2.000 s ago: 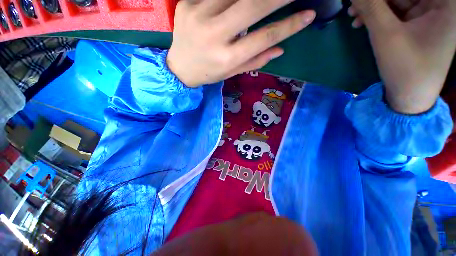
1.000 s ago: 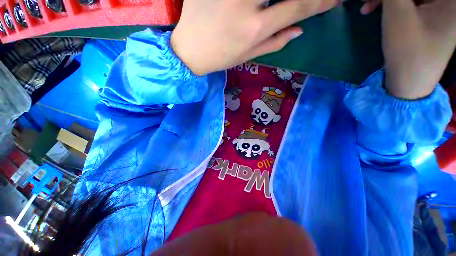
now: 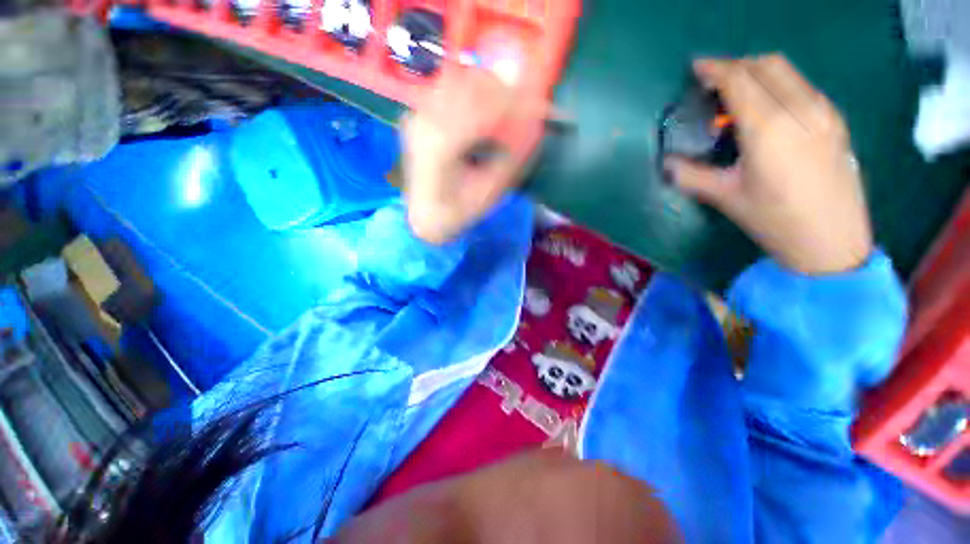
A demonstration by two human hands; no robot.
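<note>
My right hand (image 3: 792, 159) holds a round black unit (image 3: 691, 136) by its edge, over the dark green bench surface (image 3: 628, 64). The thumb is on the near side and the fingers on the far side. A small orange spot shows at the unit's edge by the fingers. My left hand (image 3: 463, 159) is strongly blurred, at the near edge of the red parts tray (image 3: 564, 37). A dark spot shows at its fingers; I cannot tell whether it holds anything. The tray has glossy black discs in its pockets.
Another red tray (image 3: 915, 383) with a glossy disc is at the right edge. A whitish crumpled piece (image 3: 947, 101) lies at the top right. A blue stool (image 3: 277, 170) stands on the blue floor at the left, with cardboard boxes (image 3: 90, 271) beyond.
The view has shifted left, showing more of the left tray. My hands have moved apart: the left to the tray's edge, the right over the green surface with the unit now plainly visible.
</note>
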